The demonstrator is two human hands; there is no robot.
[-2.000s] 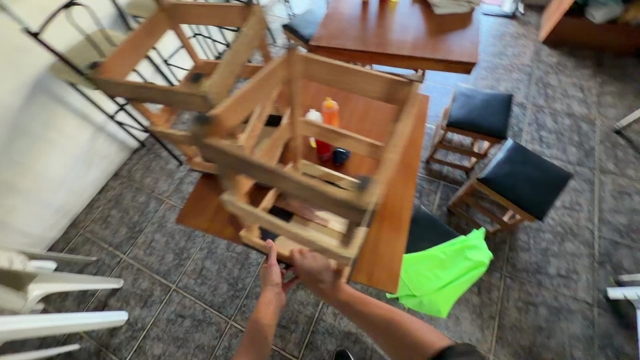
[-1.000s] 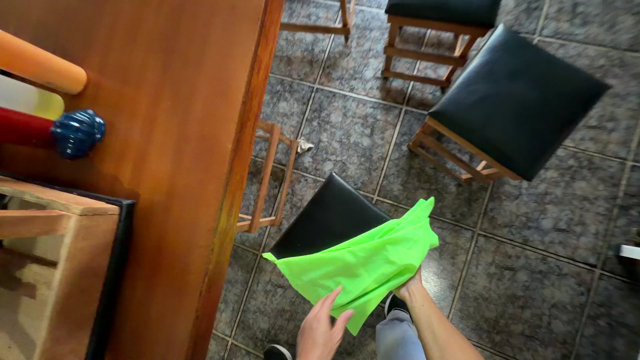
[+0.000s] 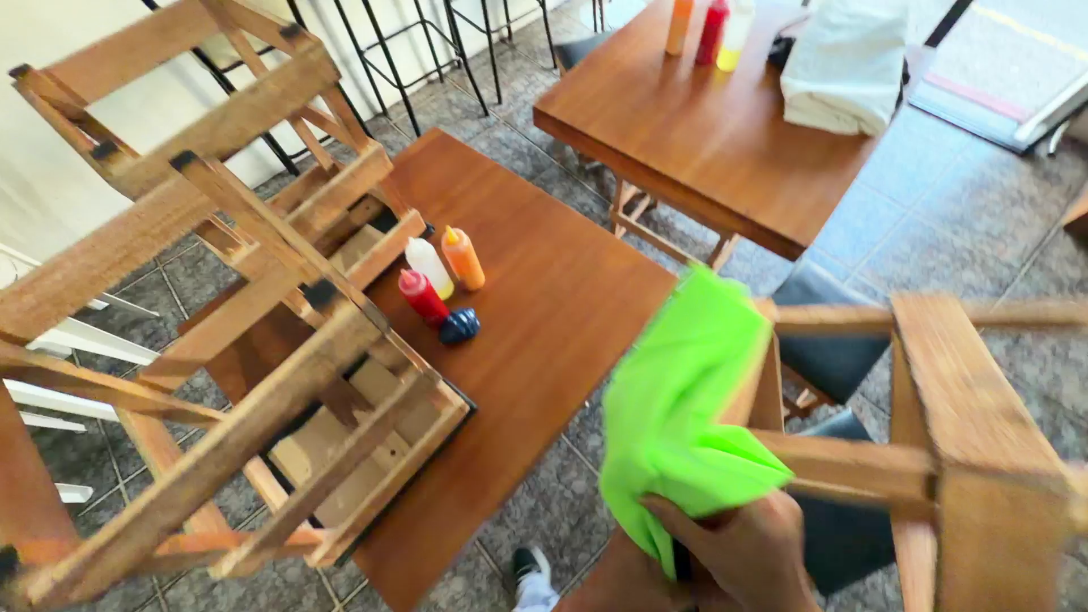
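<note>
My right hand (image 3: 739,544) grips the lower end of a bright green cloth (image 3: 680,408), its thumb pressed on the fabric. My left hand (image 3: 625,574) is beside it at the bottom, its fingers hidden behind the cloth, so its grip cannot be made out. A tilted wooden stool (image 3: 977,408), blurred, is right beside the cloth and my right hand; whether the cloth touches it is unclear. Two upturned wooden stools rest on the near table (image 3: 544,297), one nearer (image 3: 297,442) and one farther (image 3: 229,110), with their legs up.
Red (image 3: 422,297), pale (image 3: 429,268) and orange (image 3: 463,259) squeeze bottles stand by a dark blue object (image 3: 459,326) on the near table. A second table (image 3: 680,144) holds more bottles and a folded white cloth (image 3: 841,76). Dark-seated stools (image 3: 824,340) stand at right; black metal stools line the wall.
Two seconds ago both hands held a stool over the table, and the green cloth lay on a stool seat. One second ago the hands were on the cloth; now it is raised beside a tilted stool.
</note>
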